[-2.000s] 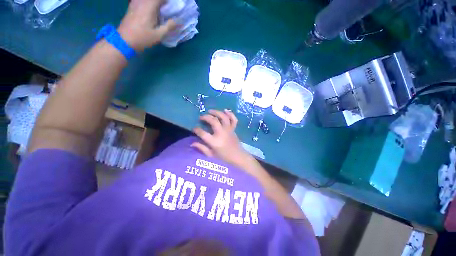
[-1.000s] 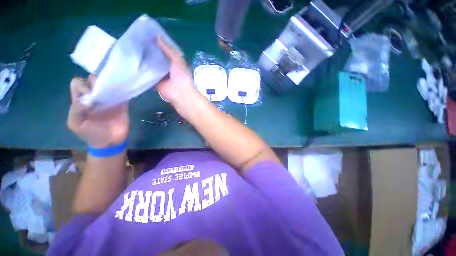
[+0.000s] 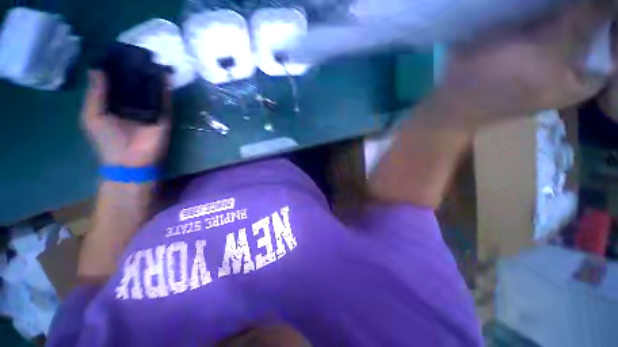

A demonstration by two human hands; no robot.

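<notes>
Three white housings (image 3: 218, 44) lie in a row on the green mat, each with a small dark module where it shows. My left hand (image 3: 132, 139) holds a black block-like item (image 3: 135, 88), perhaps black inner plates, partly over the leftmost housing. My right hand (image 3: 528, 78) is strongly blurred at the upper right, closed on a long whitish wrapping or bag (image 3: 406, 24) that streaks left above the right housing. Small wired parts (image 3: 215, 125) lie below the housings.
A white wrapped stack (image 3: 37, 51) stands at the upper left. A pale strip (image 3: 268, 147) lies at the bench's front edge (image 3: 203, 173). Cartons (image 3: 505, 183) with white pieces are below the bench. A red item (image 3: 593, 232) is at the far right.
The wrapping has left my left hand, which now holds the black item. My right hand has swung far right with the wrapping. The view has shifted, and the white stack lies at left.
</notes>
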